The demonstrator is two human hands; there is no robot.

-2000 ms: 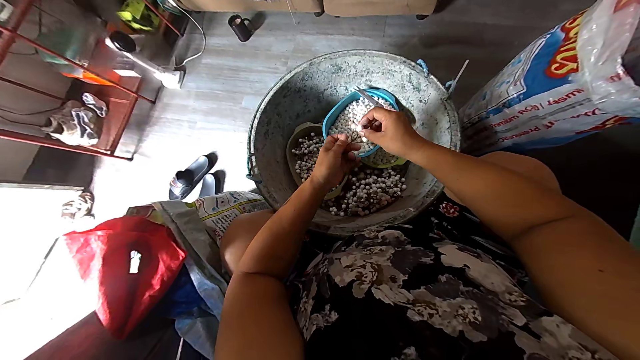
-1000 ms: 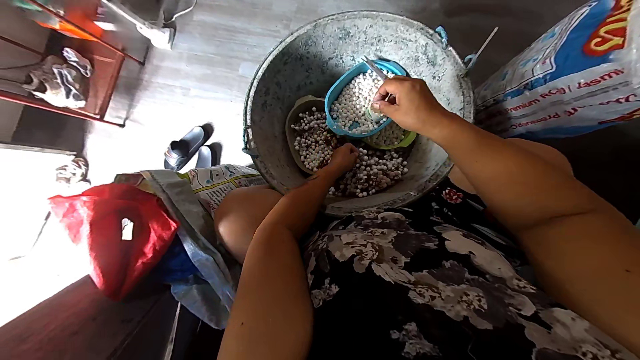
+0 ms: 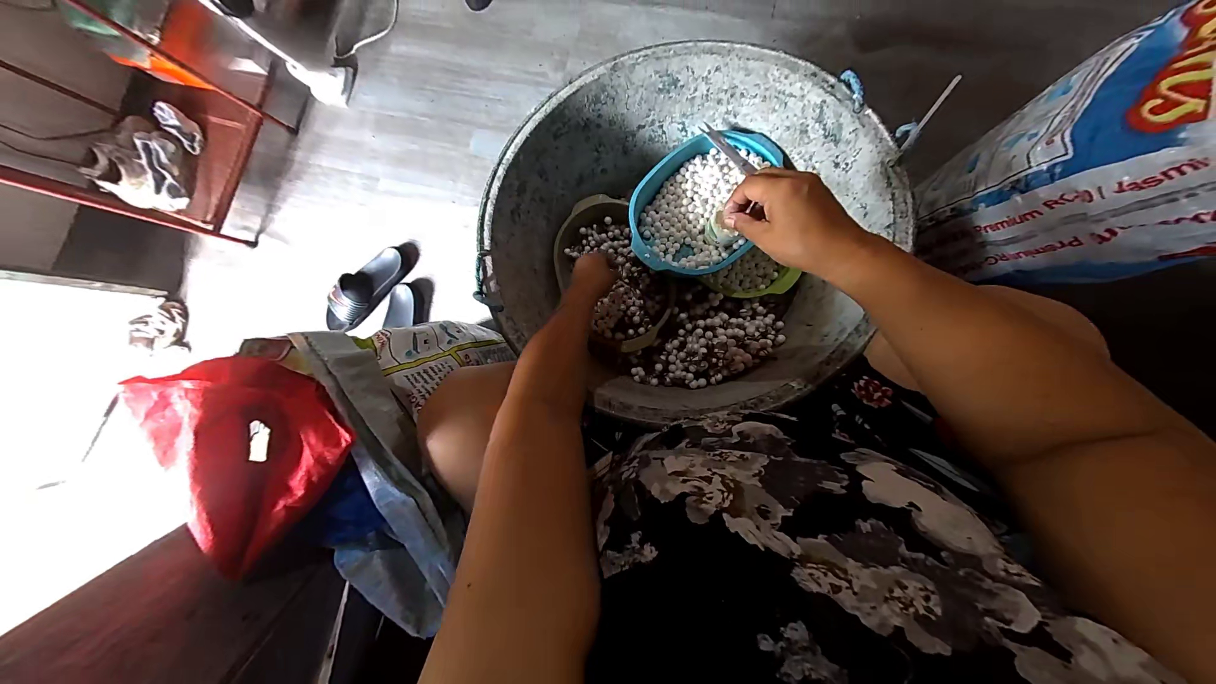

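Note:
A large speckled grey tub [image 3: 817,95] holds a blue plastic basket [image 3: 646,180] of small white balls, a green basket [image 3: 787,283] partly beneath it, and an olive-coloured bowl [image 3: 570,223] of dark-marked white balls. More mixed balls [image 3: 708,347] lie at the tub's near side. My right hand [image 3: 784,214], over the blue basket, grips a pointed metal tool [image 3: 727,147], perhaps a knife or scissors; a small pale greenish item shows below its fingertips. My left hand [image 3: 594,275] reaches into the olive bowl, its fingertips among the balls and partly hidden, so its hold is unclear.
A printed rice sack [image 3: 1073,180] stands right of the tub. To the left are dark slippers [image 3: 366,285], a red cloth bag [image 3: 266,437], a folded woven sack [image 3: 380,427] and a red metal rack [image 3: 228,180] with shoes. A thin stick pokes up at the tub's right rim.
My left hand has moved from beside my right hand, down past the near edge of the blue basket, and then left into the olive bowl. My right hand stays over the blue basket with the pointed tool.

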